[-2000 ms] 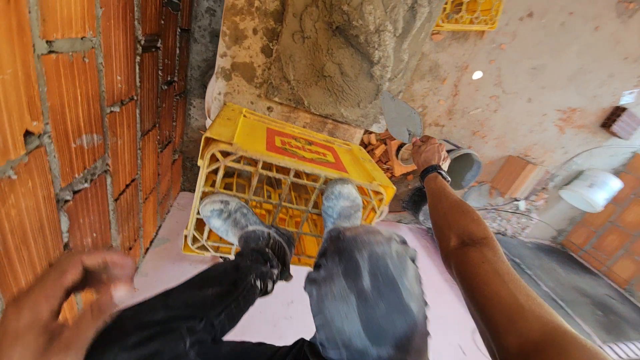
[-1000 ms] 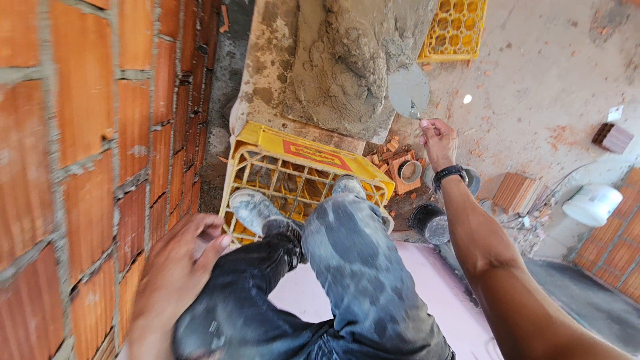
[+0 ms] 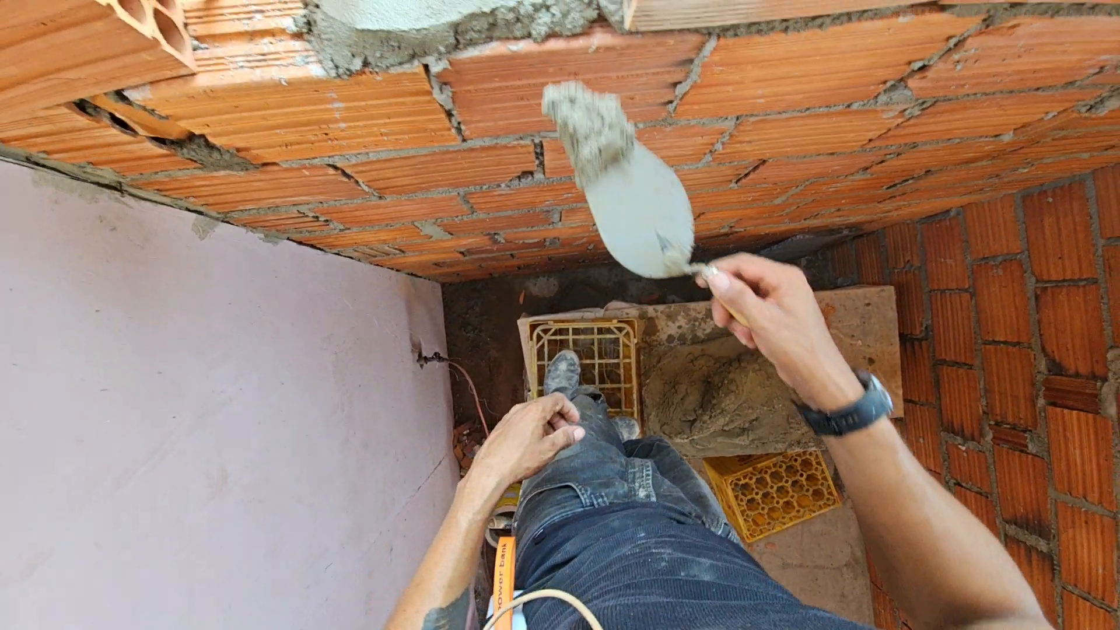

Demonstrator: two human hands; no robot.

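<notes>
My right hand (image 3: 770, 319), with a dark watch on its wrist, grips the handle of a masonry trowel (image 3: 643, 214). A lump of wet mortar (image 3: 591, 127) sits on the far end of the blade, in front of the hollow clay brick wall (image 3: 761, 179). My left hand (image 3: 529, 437) is held over my thigh with its fingers loosely curled and holds nothing. Below lies a heap of mortar (image 3: 722, 398) on a board (image 3: 862, 328). One of my boots rests on a yellow plastic crate (image 3: 612, 337) beside it.
A second yellow crate (image 3: 779, 499) lies below the board. At the left stands a smooth pale wall (image 3: 227, 394), at the right another brick wall (image 3: 997, 350). A hollow brick (image 3: 96, 44) and a mortared ledge (image 3: 455, 26) are at the top. A pale cable (image 3: 547, 597) crosses near my waist.
The view has turned strongly toward the brick wall. I now stand upright on the crate, and the trowel is raised with mortar on its blade; a second ago it was beside the mortar heap.
</notes>
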